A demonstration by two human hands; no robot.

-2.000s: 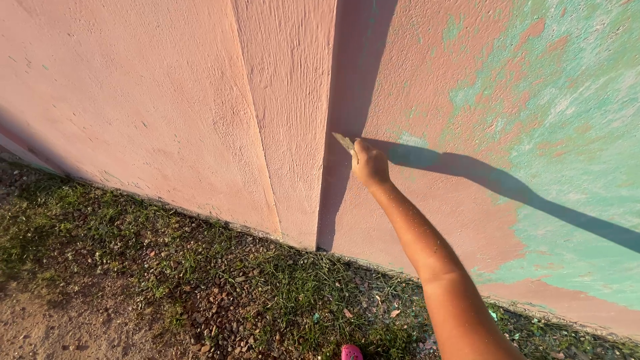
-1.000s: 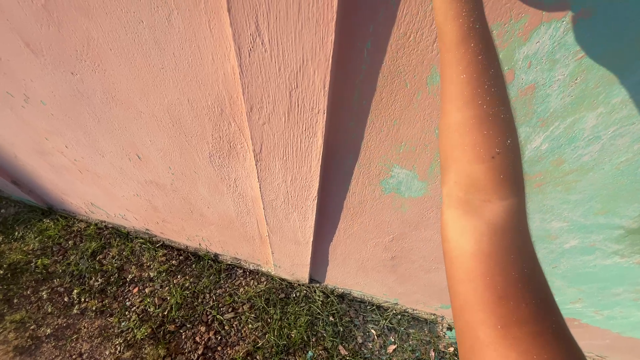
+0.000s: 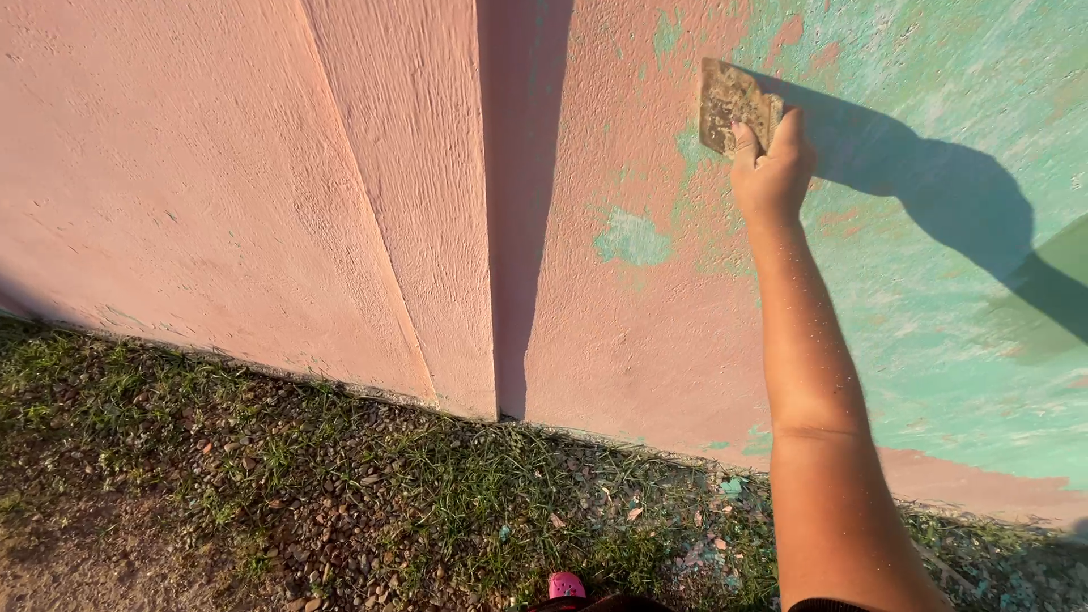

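My right hand is closed around a worn, stained scraper at the upper right, thumb on its face. The broad blade points left at the wall, close to or against it; exact contact cannot be told. Pink paint covers much of this textured wall, with patches of turquoise showing and a large turquoise area on the right. My left hand is out of view.
A raised pink pilaster stands left of the hand, its edge casting a shadow. Grass and gravel run along the wall's foot, with paint flakes at the lower right. A pink shoe tip shows at the bottom.
My right hand was beside the pilaster two seconds ago, then out of frame above; now it is further right with the scraper, over the border of pink and turquoise.
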